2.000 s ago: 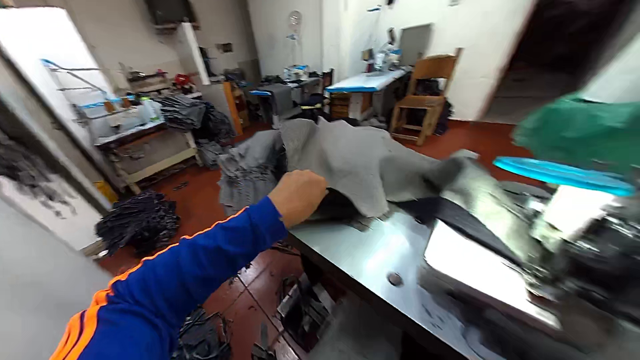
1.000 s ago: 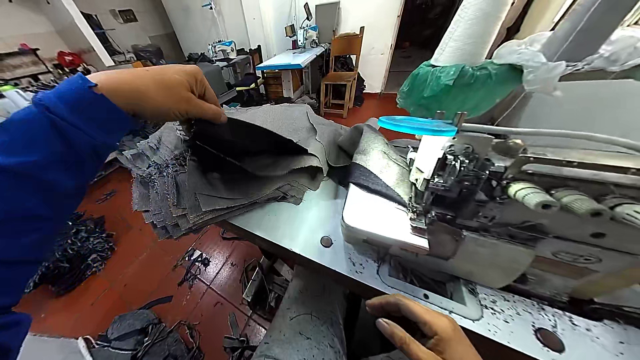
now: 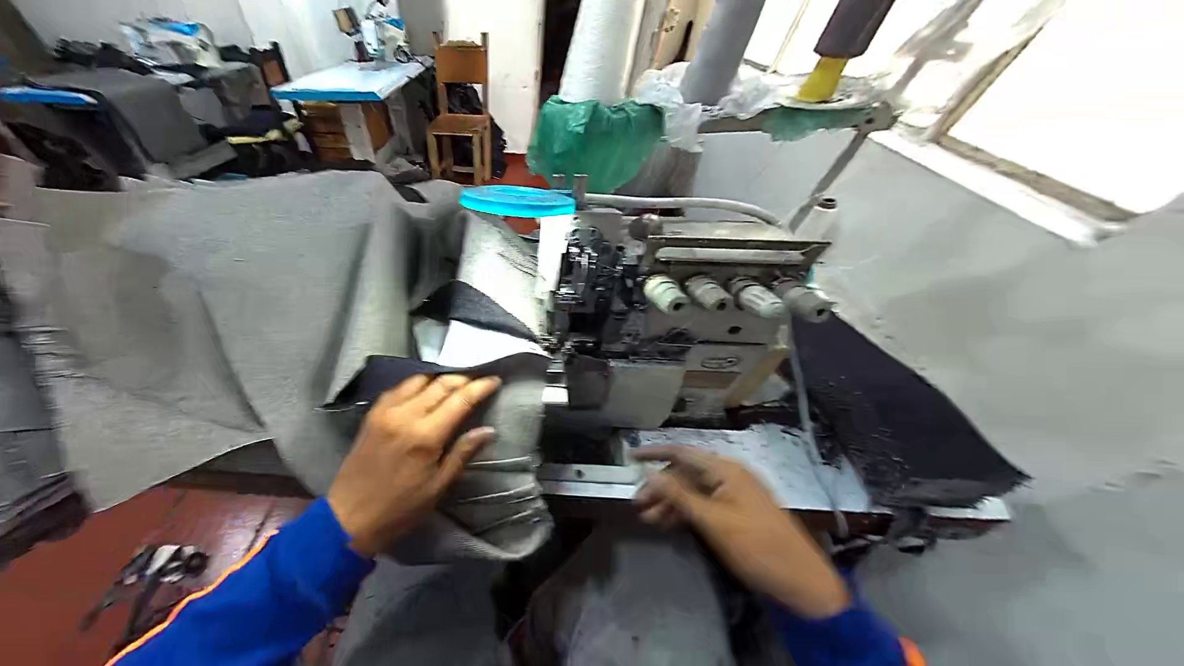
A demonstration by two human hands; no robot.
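My left hand [image 3: 412, 453] lies on grey denim-like fabric [image 3: 499, 462] in front of the overlock sewing machine [image 3: 647, 314], its fingertips pressing a dark folded edge near the needle area. The fabric's near end hangs in folds over the table edge. More grey fabric [image 3: 231, 277] spreads to the left of the machine. My right hand [image 3: 694, 490] is over the table's front edge, below the machine, with fingers partly bent and slightly blurred; no cloth shows in it. A blue ring-shaped dish [image 3: 516, 200] sits at the machine's upper left.
Dark cloth [image 3: 888, 416] hangs over the table's right end. Thread tension knobs [image 3: 710, 292] line the machine's front. Behind stand a wooden chair [image 3: 460, 120], a white-topped table [image 3: 351, 81] and a thread cone covered with green plastic [image 3: 592, 148]. Scraps [image 3: 157, 564] lie on the red floor.
My left hand has moved from the cloth pile at the left to the fabric by the machine. My right hand remains near the table's front edge. The view has swung right.
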